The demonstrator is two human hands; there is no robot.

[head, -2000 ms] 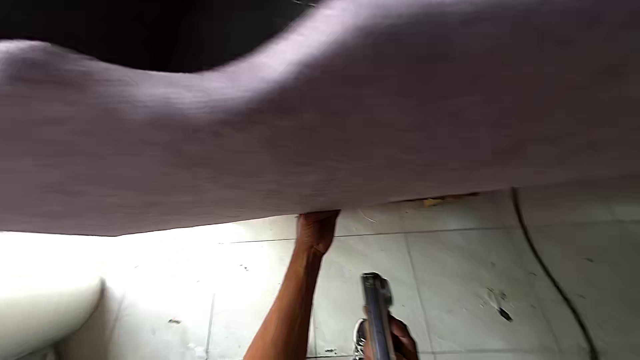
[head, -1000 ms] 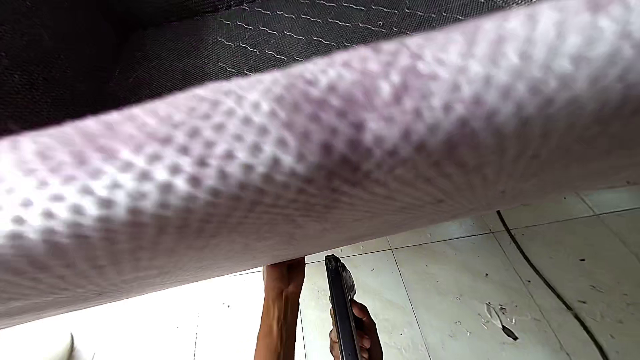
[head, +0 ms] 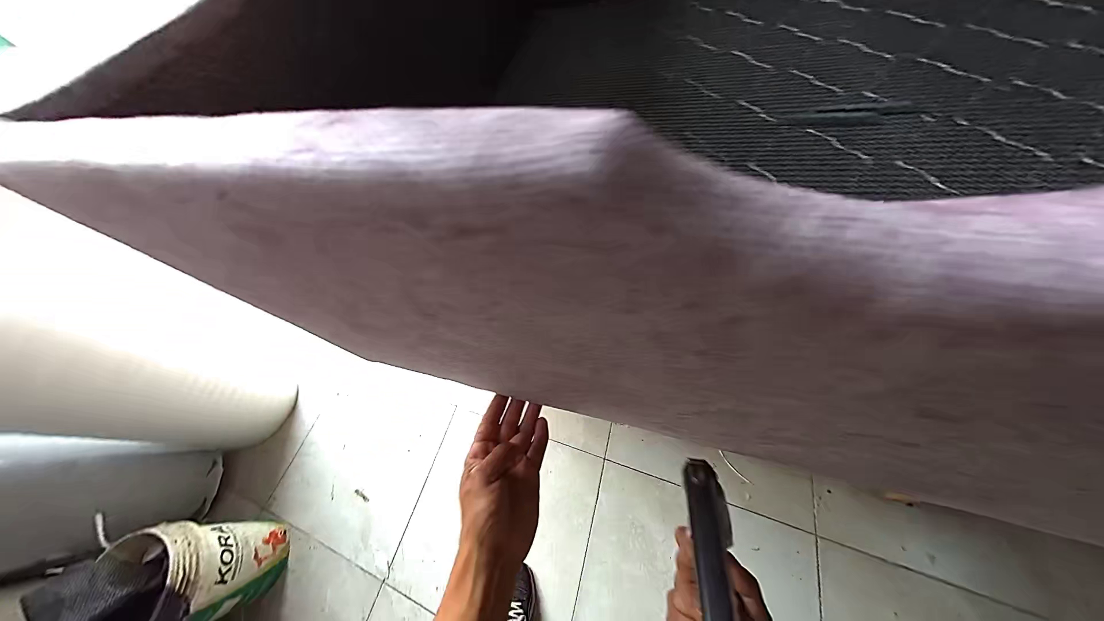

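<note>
A large upholstered piece spans the view, its side covered in pale mauve fabric [head: 561,285] and its inner face in black ribbed fabric with light wavy lines [head: 862,78]. Palm up and fingers extended, my left hand [head: 504,474] has its fingertips at the lower edge of the mauve side, partly hidden beneath it. Just right of it, below the same edge, my right hand [head: 686,578] is closed around a dark, long-nosed hand tool that looks like a staple gun [head: 709,526]. The tool's nose points toward the fabric and appears apart from it.
Large pale rolls [head: 155,379] lie at the left. Below them a white plastic bucket [head: 220,561] with printing holds dark material. The tiled floor [head: 638,509] carries small scraps. A shoe [head: 523,595] shows beside my left forearm, and a thin dark object [head: 849,114] rests on the black fabric.
The view has shifted, bringing the bucket and rolls into sight. My left hand has turned from a mostly hidden position to palm up with fingers extended. The tool stays in my right hand.
</note>
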